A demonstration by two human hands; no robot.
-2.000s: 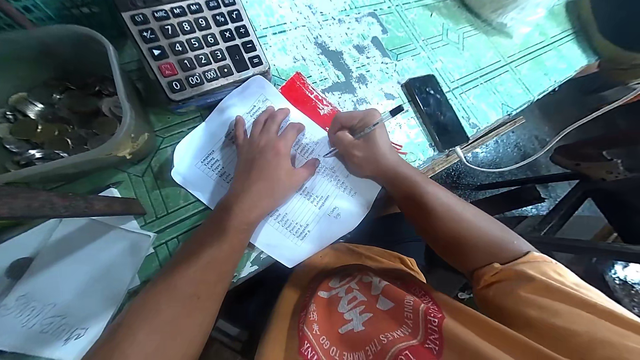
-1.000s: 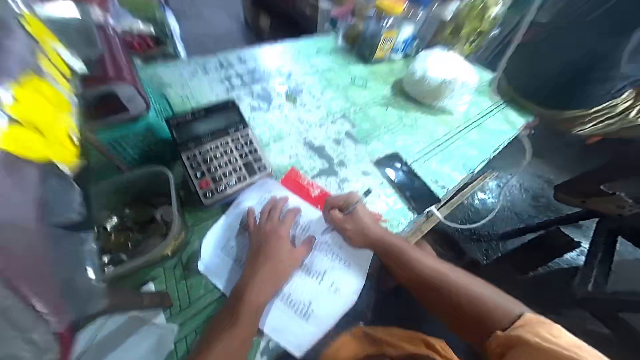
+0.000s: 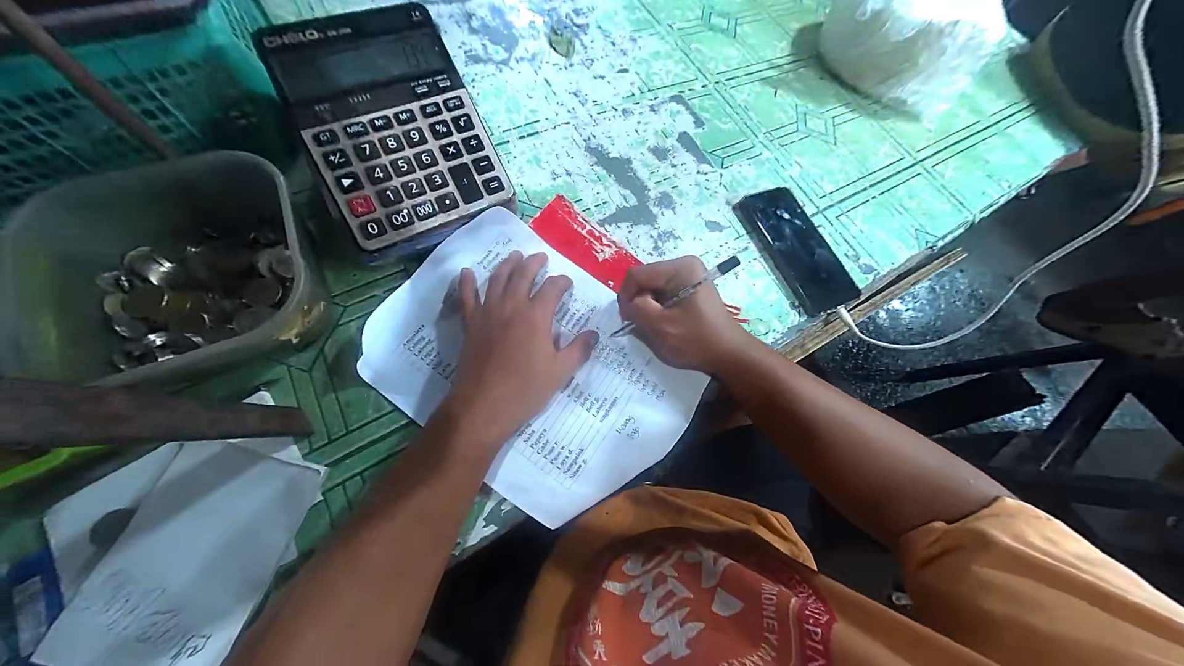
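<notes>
A white sheet of paper (image 3: 592,444) bearing printed and handwritten lists lies at the table's near edge. Flat on its upper left part rests my left hand (image 3: 513,347), fingers spread, holding nothing. My right hand (image 3: 675,310) grips a pen (image 3: 703,282) whose tip meets the paper at its right side. Partly under the sheet is a red strip (image 3: 587,240). Beyond the paper's upper left edge stands a desk calculator (image 3: 407,166) with black and red keys. A smartphone (image 3: 797,250) lies right of my right hand, with a white cable (image 3: 999,319) plugged in.
At the left, a plastic tub (image 3: 296,277) holds many coins. A teal basket (image 3: 213,55) stands behind it. Loose papers (image 3: 194,546) lie below a dark bar (image 3: 139,412). A white plastic bag (image 3: 911,46) sits on the worn green table (image 3: 740,120) at the far right.
The view has swung up and back down. My left hand stays on the paper, and my right hand keeps hold of the pen at the sheet's right side.
</notes>
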